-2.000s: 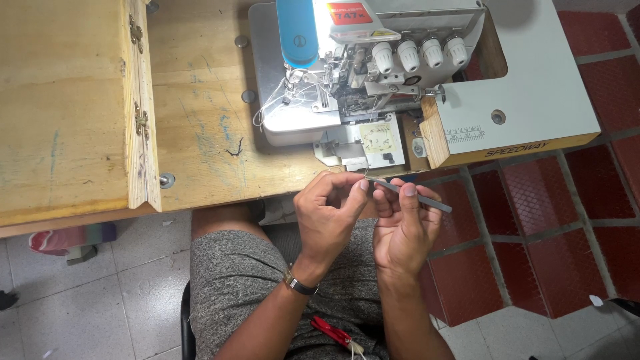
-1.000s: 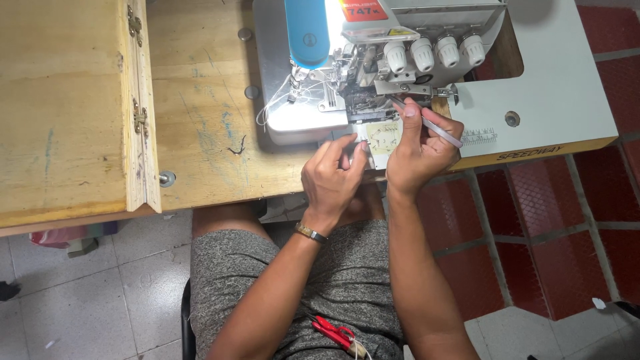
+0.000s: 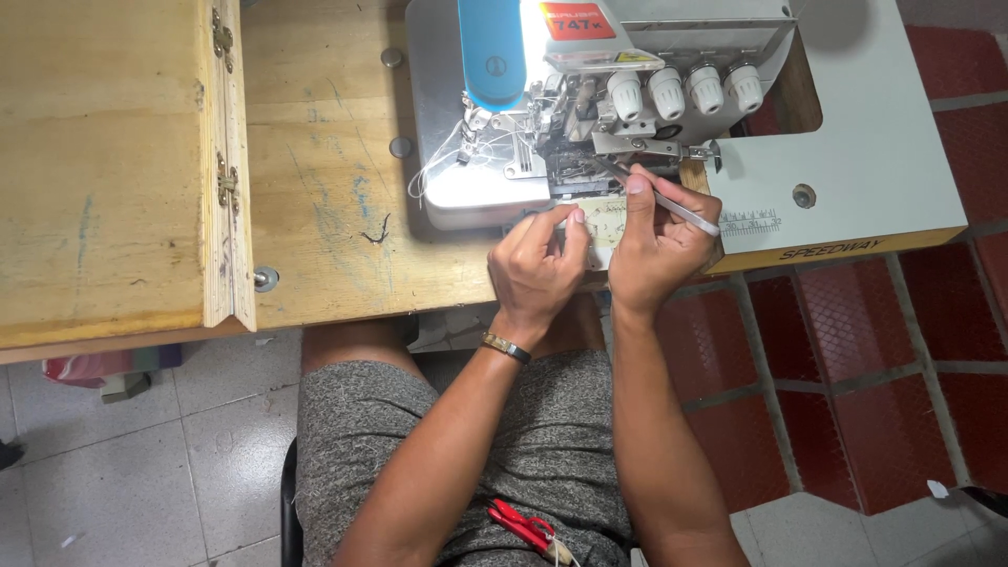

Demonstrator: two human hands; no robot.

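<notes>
An overlock sewing machine stands on the table with its front looper area exposed. My right hand grips metal tweezers, their tips reaching into the loopers under the tension knobs. At the lowered front cover, my left hand has thumb and forefinger pinched together; whether a thread lies between them is too small to tell. White thread trails loosely by the presser foot, left of the loopers.
A hinged wooden panel stands along the left of the wooden tabletop. The white table section has an opening behind my right hand. Red-handled thread snips lie on my lap.
Two seconds ago both hands held the tweezers in front of the machine. My right hand has since carried them up into the looper area, while my left has let go of them and moved to the cover.
</notes>
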